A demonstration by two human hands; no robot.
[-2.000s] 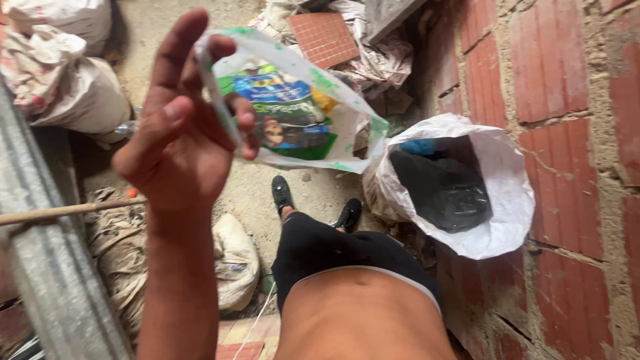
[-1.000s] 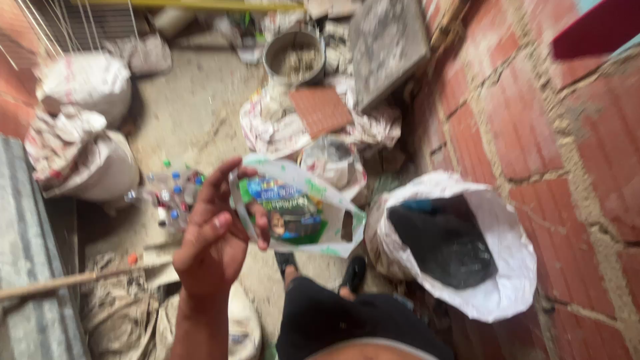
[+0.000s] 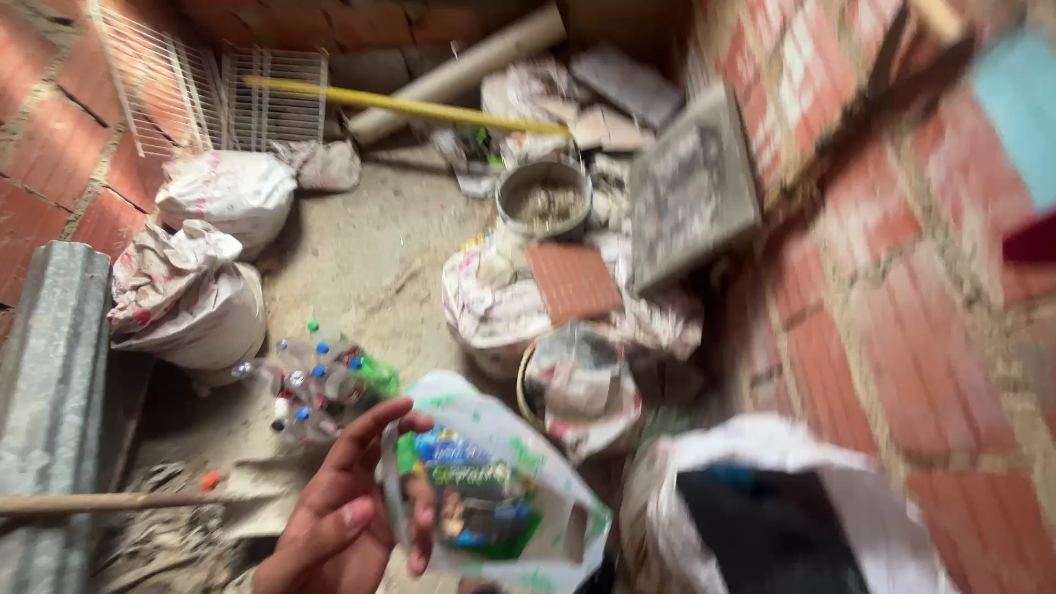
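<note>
My left hand (image 3: 355, 503) is at the bottom centre, its fingers hooked through the rim of a white plastic bag with green marks (image 3: 553, 487). Inside the bag lies a printed plastic packet (image 3: 478, 495) in blue, green and black, which bears writing. Right of the bag stands a large white woven sack (image 3: 759, 437), its mouth spread, with black plastic (image 3: 767, 528) inside. My right hand is out of view.
Plastic bottles (image 3: 318, 379) lie on the floor left of the bag. Filled sacks (image 3: 198, 322) stand by corrugated metal sheeting (image 3: 58, 396). A bucket (image 3: 544, 198), a red tile (image 3: 573, 282) and a grey slab (image 3: 697, 190) are ahead. A brick wall (image 3: 874, 355) rises at right; a wooden handle (image 3: 107, 502) crosses lower left.
The view has tilted up and forward, showing more of the floor ahead. My left hand still holds the bag, and the legs seen earlier have mostly left the frame.
</note>
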